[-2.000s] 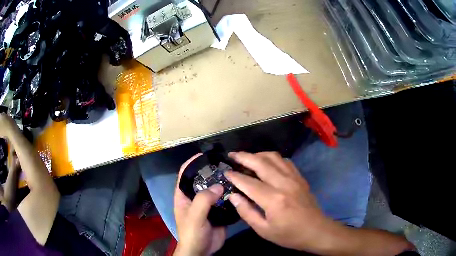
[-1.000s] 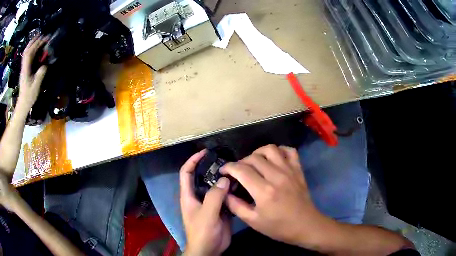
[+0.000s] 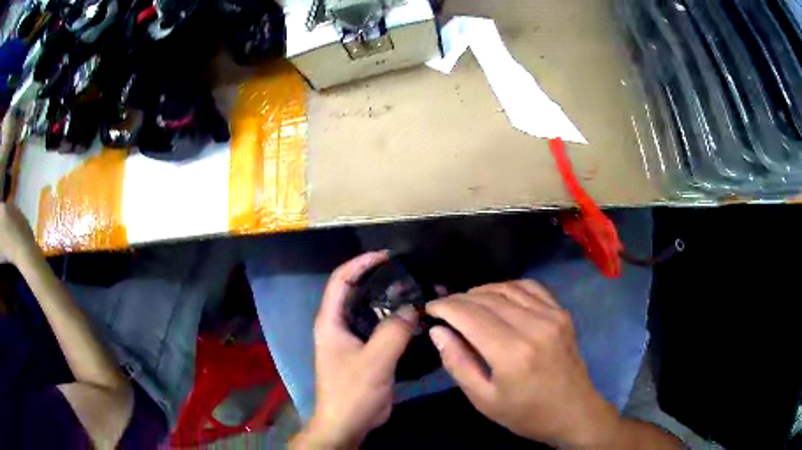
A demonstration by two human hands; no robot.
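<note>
A round black camera housing (image 3: 387, 290) is held above my lap, below the bench edge. My left hand (image 3: 356, 352) is bare and grips it from the left, with the thumb over its open face. My right hand (image 3: 519, 352) is bare, at the right side of the housing, with bent fingertips at or near its rim. Whether the right fingertips hold a small part is too blurred to tell. The inside of the housing is dark and partly hidden by the left thumb.
The screw feeder (image 3: 378, 53) and a white paper strip (image 3: 519, 88) lie on the bench. A black pile of camera units (image 3: 167, 114) is at left, clear plastic trays (image 3: 721, 105) at right. A red air gun (image 3: 594, 233) hangs at the edge. Another person's arm (image 3: 66, 325) is at left.
The view has shifted, so the bench sits higher and further right. The housing is tilted differently, and my right fingers have moved off its middle to its right side. The other person's arm has drawn back from the pile.
</note>
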